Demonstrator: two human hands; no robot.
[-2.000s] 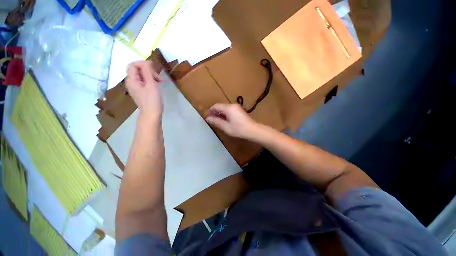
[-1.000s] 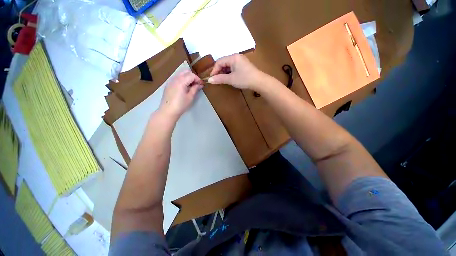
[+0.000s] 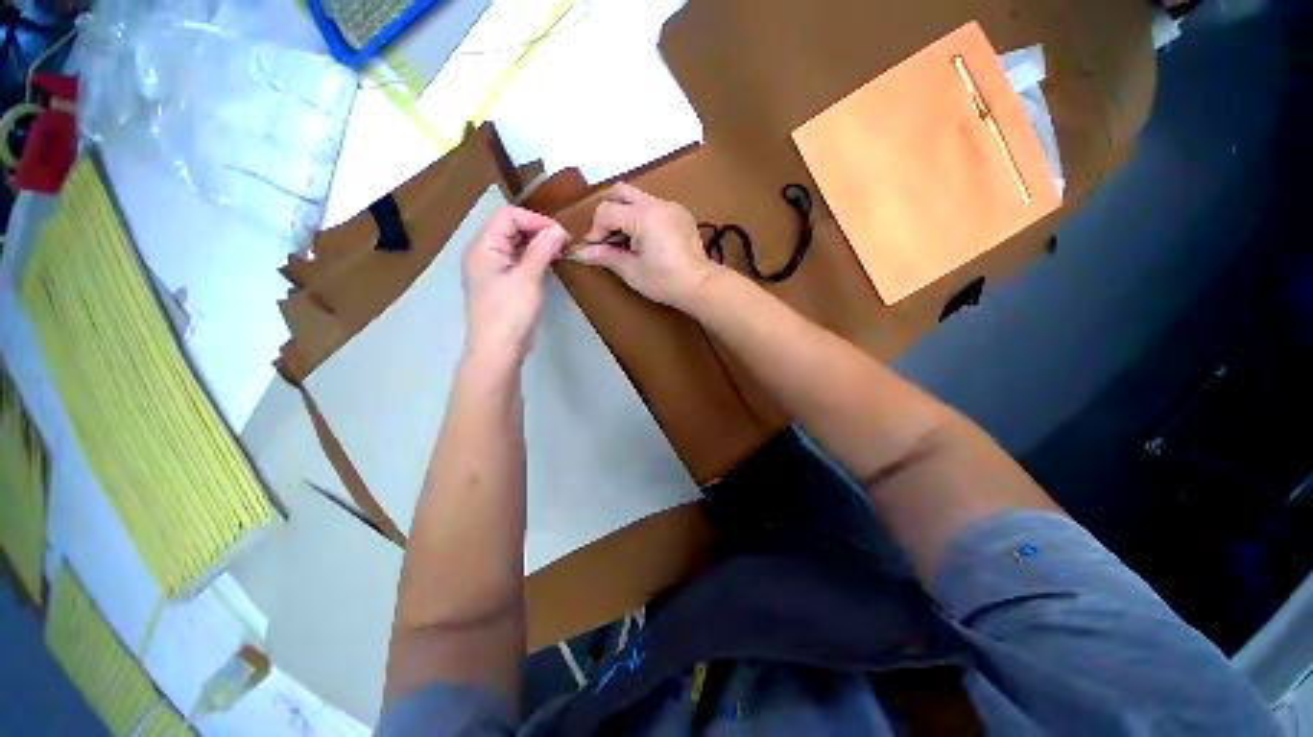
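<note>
Brown leather panels (image 3: 662,353) lie in a stack in front of me, with stepped edges at the left. A large off-white board (image 3: 475,389) lies on them. My left hand (image 3: 511,267) is over the board's top corner, with thumb and fingertips pinched together. My right hand (image 3: 641,248) is just beside it at the board's edge, its fingertips also pinched. The fingertips of both hands nearly meet; something tiny may be between them, too small to tell. A black looped cord (image 3: 785,252) lies on the leather right of my right hand.
An orange rectangle (image 3: 922,173) with a pen-like line lies on the leather at the right. Ribbed yellow strips (image 3: 137,389) are at the left. Crinkled clear plastic (image 3: 231,130), a blue-rimmed tray (image 3: 353,55) and a red object (image 3: 51,137) are at the far left.
Two seconds ago my hands were apart; they came together at the board's top corner. Since one second ago they remain close there, with more of the black cord visible.
</note>
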